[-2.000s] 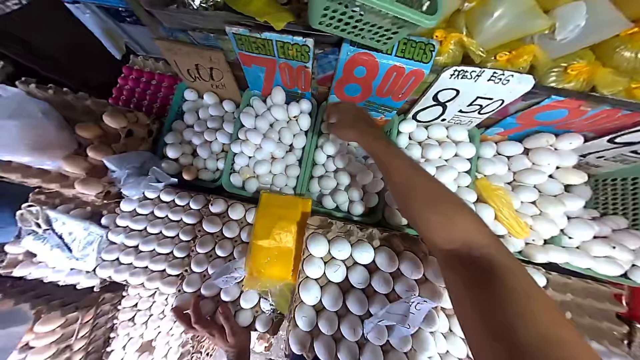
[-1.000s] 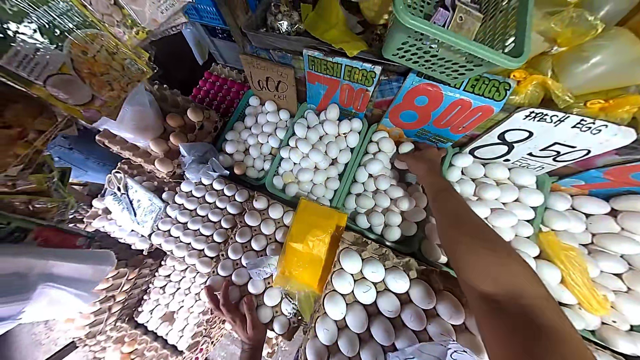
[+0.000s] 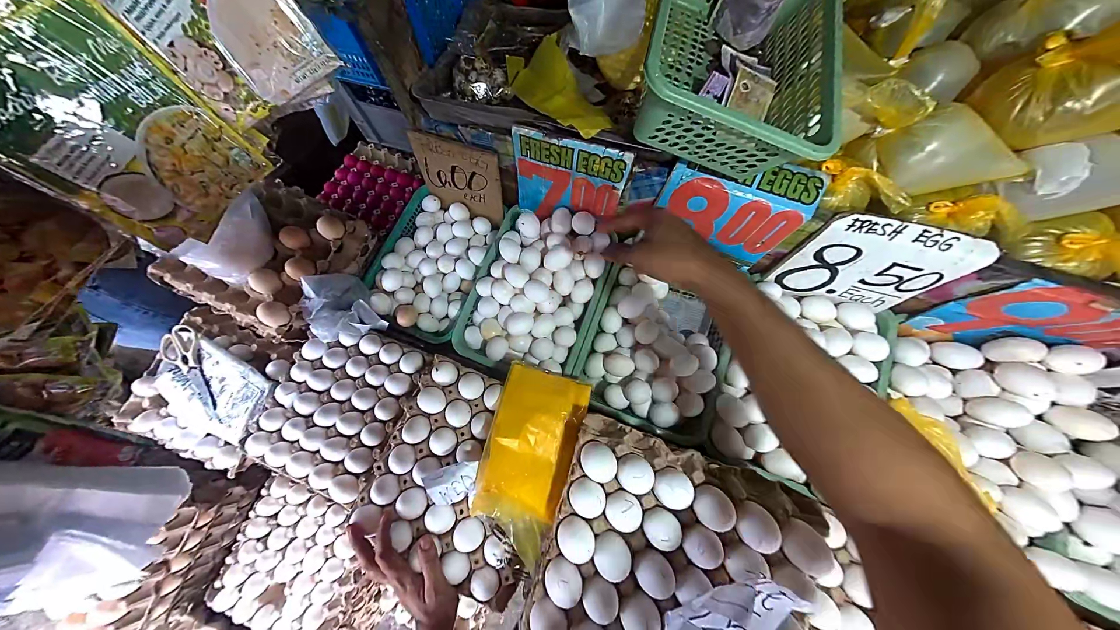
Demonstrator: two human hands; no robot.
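My right hand (image 3: 656,245) reaches over the green basket of white eggs (image 3: 534,293) behind the 7.00 price sign, its fingers at the upper right eggs; the hand is blurred, and whether it grips one cannot be told. Below it stands another basket of white eggs (image 3: 647,350), partly behind my forearm. My left hand (image 3: 407,569) rests with fingers apart at the lower edge of a cardboard tray of white eggs (image 3: 442,437), touching eggs there. A yellow plastic bag pack (image 3: 531,442) lies between this tray and a tray of larger eggs (image 3: 612,547).
Scissors (image 3: 184,354) lie on a plastic-wrapped pack at the left. Brown eggs (image 3: 276,306) and pink eggs (image 3: 372,188) sit in trays behind. An empty-looking green basket (image 3: 744,131) hangs over the signs. Yellow bags (image 3: 1041,96) are stacked at the upper right; large eggs (image 3: 1032,437) lie below.
My right hand has moved left from the 8.00 basket to the 7.00 basket. My left hand remains by the egg tray. The view has shifted.
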